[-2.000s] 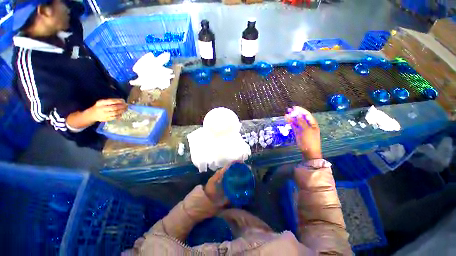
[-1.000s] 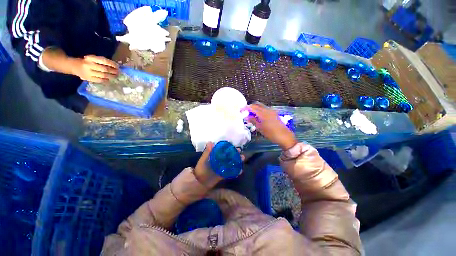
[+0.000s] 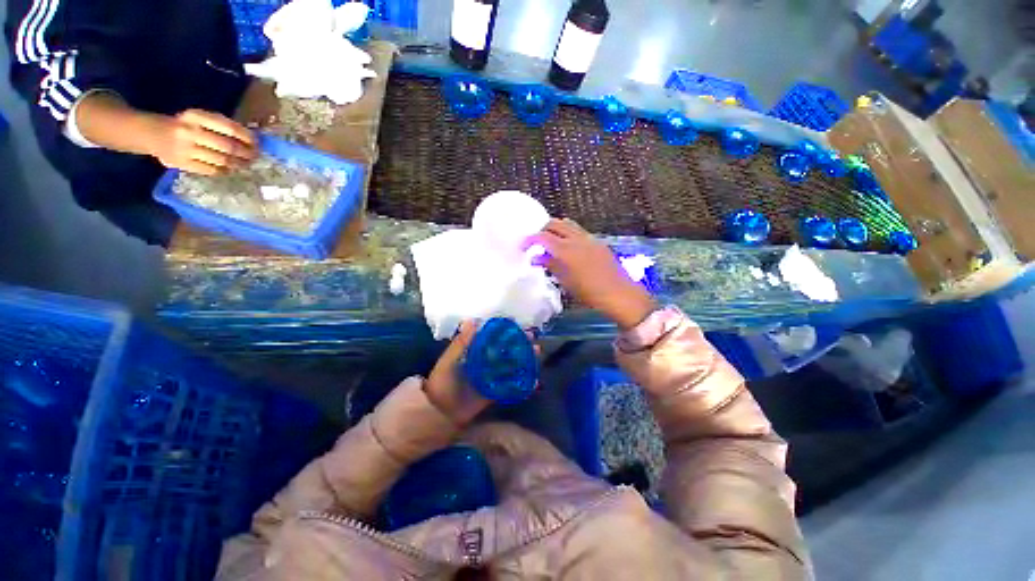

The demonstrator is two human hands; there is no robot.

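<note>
My left hand (image 3: pixel 452 369) holds a glossy blue dome shell (image 3: pixel 501 361) in front of the rail, its round side or opening towards me; I cannot tell which. My right hand (image 3: pixel 573 263) is at the right edge of the round white tub (image 3: pixel 510 216), fingertips bent together over the white cloth (image 3: pixel 460 278). A small white fitting seems to be at the fingertips, washed out by glare. More white fittings (image 3: pixel 638 268) lie on the rail to the right, partly hidden by my right hand. Another blue piece (image 3: pixel 440 488) rests in my lap.
The mesh belt (image 3: pixel 568 165) carries blue pieces along both edges. Dark bottles (image 3: pixel 580 43) stand at its far edge. A co-worker's hand (image 3: pixel 207 142) is over the shallow blue tray (image 3: pixel 267 199) at left. A large blue crate (image 3: pixel 170 431) stands at my left, a parts bin (image 3: pixel 631 431) below the rail.
My right hand has moved left from the pile of fittings to the tub. My left hand still holds the blue shell. The whole view has shifted.
</note>
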